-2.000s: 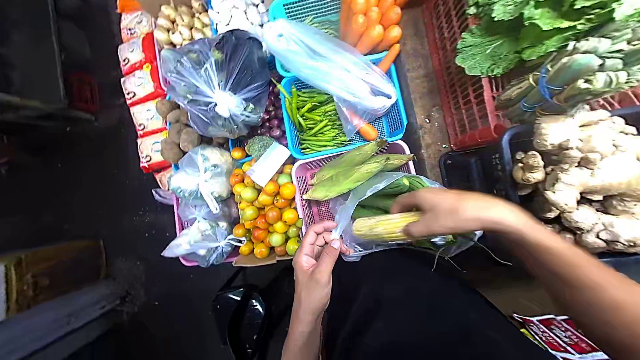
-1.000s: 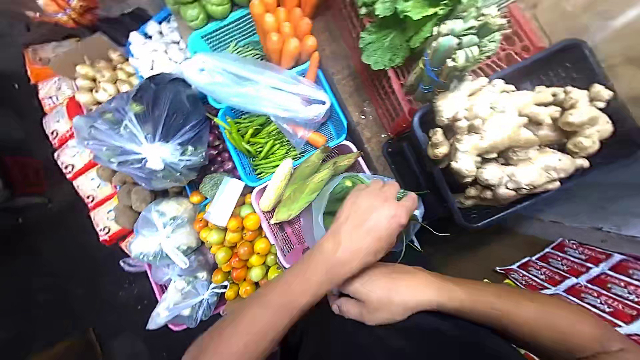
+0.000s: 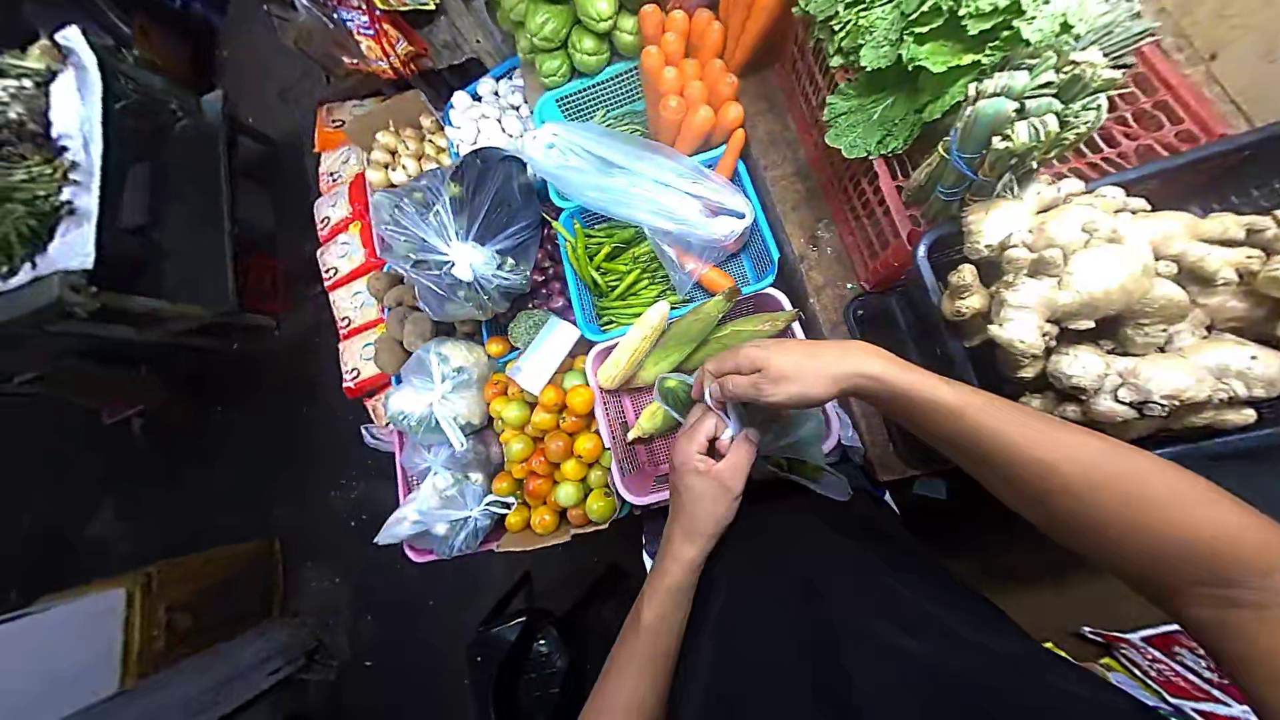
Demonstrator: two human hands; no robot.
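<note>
My left hand (image 3: 708, 465) and my right hand (image 3: 770, 375) meet over the pink basket (image 3: 635, 470), both pinching the gathered neck of a clear plastic bag (image 3: 805, 440). Green vegetables show dimly through the bag, partly hidden by my hands. In the basket, just beyond my hands, lie a peeled corn cob (image 3: 634, 345) and two ears of corn in green husks (image 3: 685, 340). The tip of another green-yellow piece (image 3: 652, 420) shows beside my left fingers.
Orange and green tomatoes (image 3: 545, 455) and knotted plastic bags (image 3: 440, 390) are on the left. Green chillies (image 3: 625, 275) in a blue basket and carrots (image 3: 690, 80) lie beyond. To the right are a black crate of ginger (image 3: 1110, 290) and a red crate (image 3: 860, 200) with leafy greens.
The peeled cob, in my right hand two seconds ago, now lies beside the husked corn. My hands have come together at the bag's neck. The view has shifted.
</note>
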